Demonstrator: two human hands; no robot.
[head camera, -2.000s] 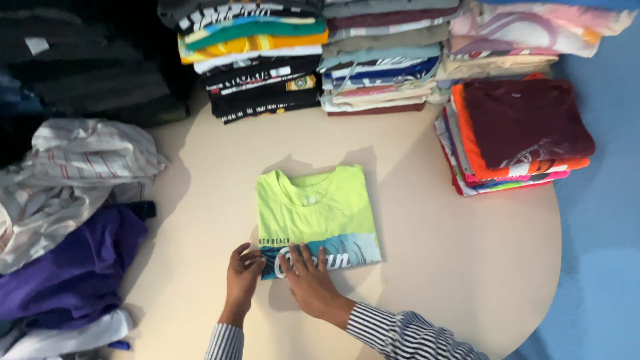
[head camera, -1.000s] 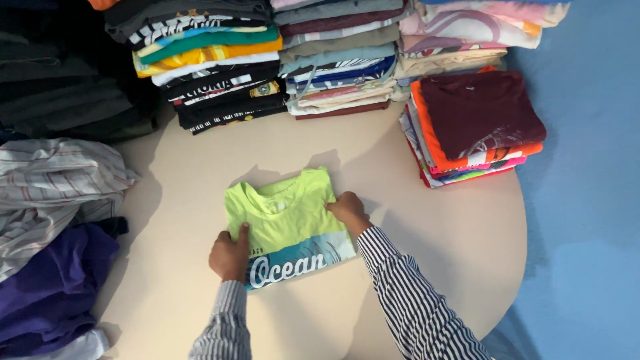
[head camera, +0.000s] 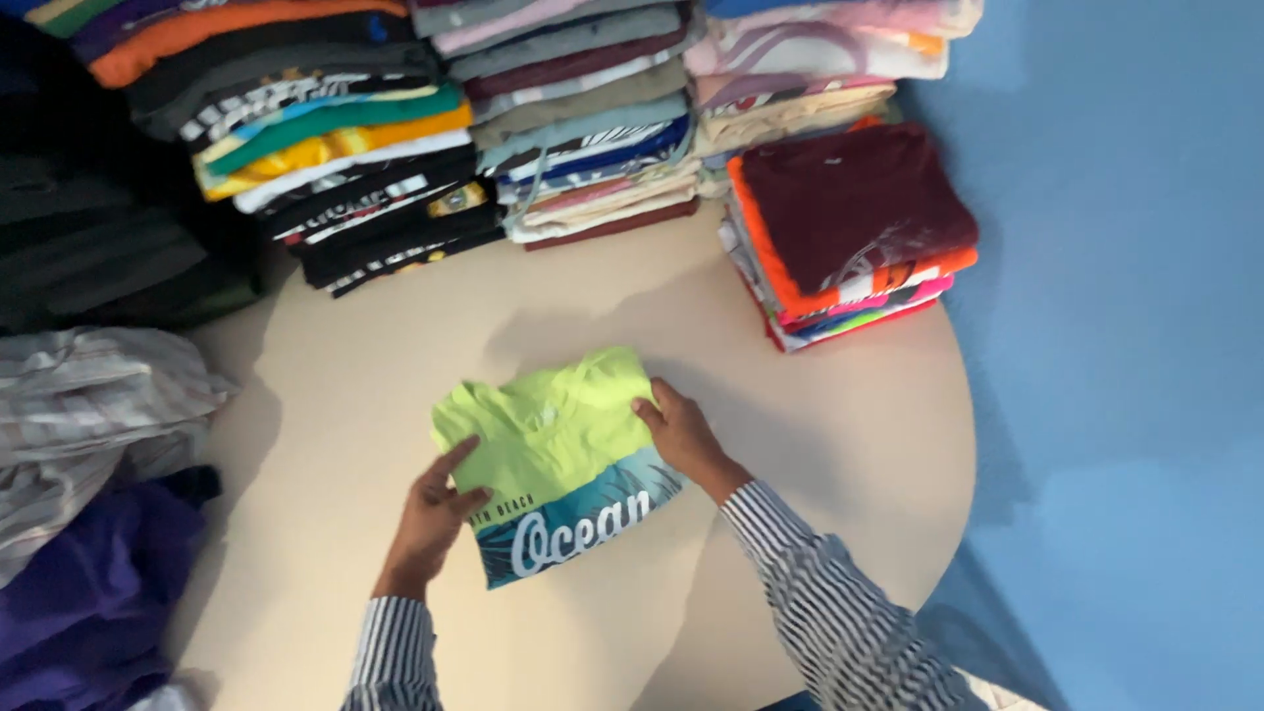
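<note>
A folded lime-green T-shirt (head camera: 553, 464) with a teal printed band and white lettering is between my hands over the pale table (head camera: 612, 642); its neckline faces away from me and looks rumpled. My right hand (head camera: 679, 427) grips its right edge between thumb and fingers. At the left edge, my left hand (head camera: 439, 509) has its thumb and forefinger spread, the fingertips touching the fabric. Whether the left fingers pinch the cloth is unclear.
Tall stacks of folded shirts (head camera: 365, 138) (head camera: 592, 128) line the far side. A shorter stack topped by a maroon shirt (head camera: 854, 207) stands at back right. Loose purple cloth (head camera: 89, 583), striped grey cloth (head camera: 89, 425) and dark garments (head camera: 99, 217) lie left.
My hands have gone from lying on the shirt's lower print to its two side edges. The shirt lay flatter two seconds ago; its collar is now more rumpled.
</note>
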